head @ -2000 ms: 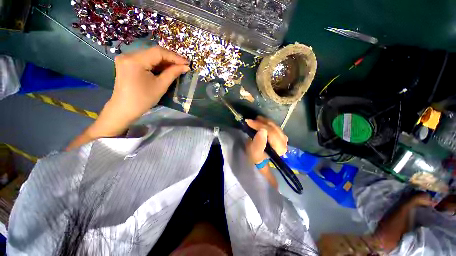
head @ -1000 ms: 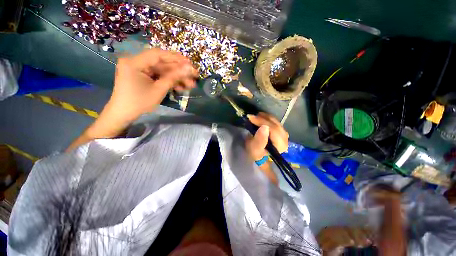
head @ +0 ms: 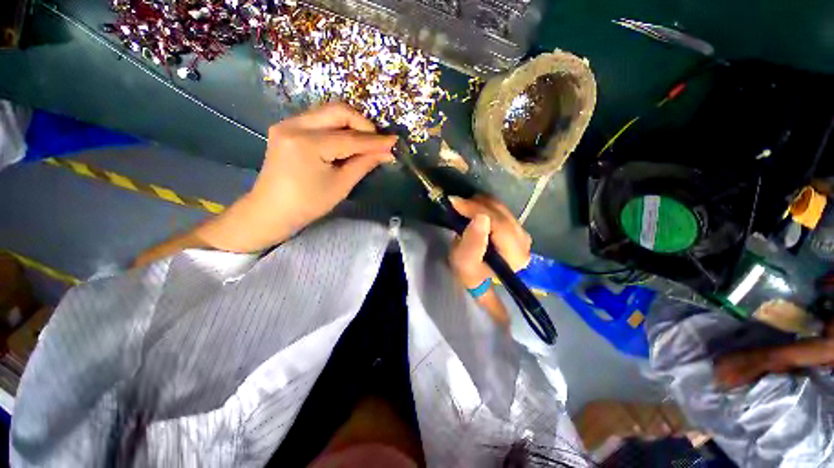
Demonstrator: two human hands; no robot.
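Note:
My right hand (head: pixel 491 239), with a blue wrist band, holds the black handle of the soldering iron (head: pixel 498 265). Its metal shaft points up and left to my left fingertips. My left hand (head: pixel 315 169) has thumb and forefinger pinched together at the iron's tip. A tiny dark part seems to show between them, too small to make out. The long glittering heap of loose small parts (head: pixel 357 73) lies just beyond my left hand, dark red at its left end and gold-white at its right.
The thick tan tape roll (head: pixel 489 123) is right of the heap. The clear tray (head: pixel 430 32) lies behind. Tweezers (head: pixel 665 35) are at the back right. A black fan (head: pixel 658 222) with a green label stands right. Another person's arm (head: pixel 777 358) shows at lower right.
My left hand has moved right, away from the pale bars beside the heap, to the iron's tip, and its fingers have closed together. My right hand has stayed nearly in place.

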